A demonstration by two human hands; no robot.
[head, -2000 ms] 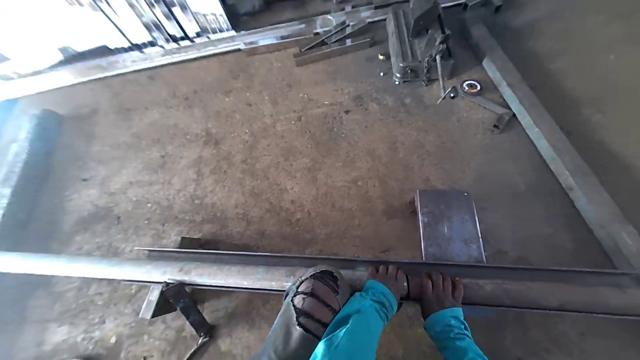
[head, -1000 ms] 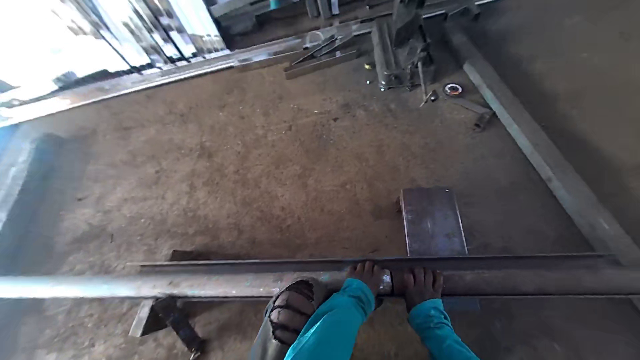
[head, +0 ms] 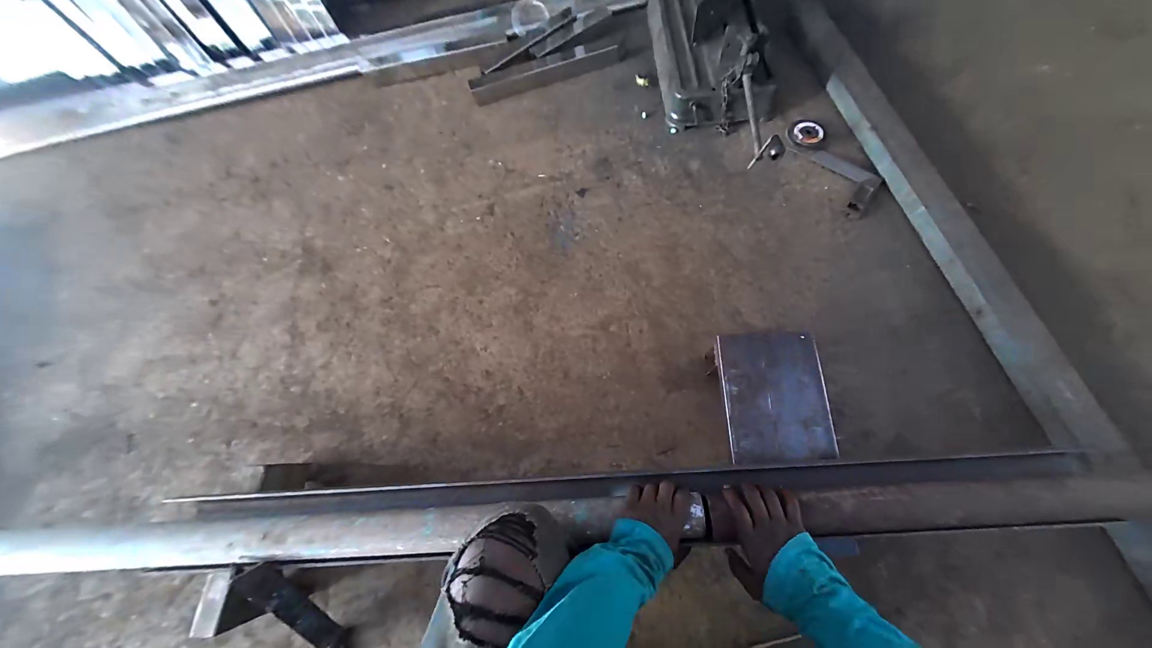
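Observation:
My left hand (head: pixel 659 515) grips a grey round steel pipe (head: pixel 360 531) from above, close to the pipe's right end. Just right of it, my right hand (head: pixel 760 531) lies over a browner steel pipe (head: pixel 909 506), fingers across the top and thumb on the near side. A narrow dark line between the hands marks where the two pipes meet; whether they touch there I cannot tell. Both pipes lie along a long steel angle or channel (head: pixel 540 488). My knee in torn trousers (head: pixel 504 567) is against or over the left pipe.
A steel plate or box piece (head: pixel 778 396) stands beyond the channel. A steel support (head: pixel 261 598) is below the left pipe. Farther off are a metal vise or clamp (head: pixel 697 72), a disc (head: pixel 807 134), short steel bars (head: pixel 544 72) and a long beam (head: pixel 972 270) slanting along the right.
Between the hands, the joint of the pipes shows more plainly than two seconds ago. Both hands stay on the pipes. The view has shifted somewhat.

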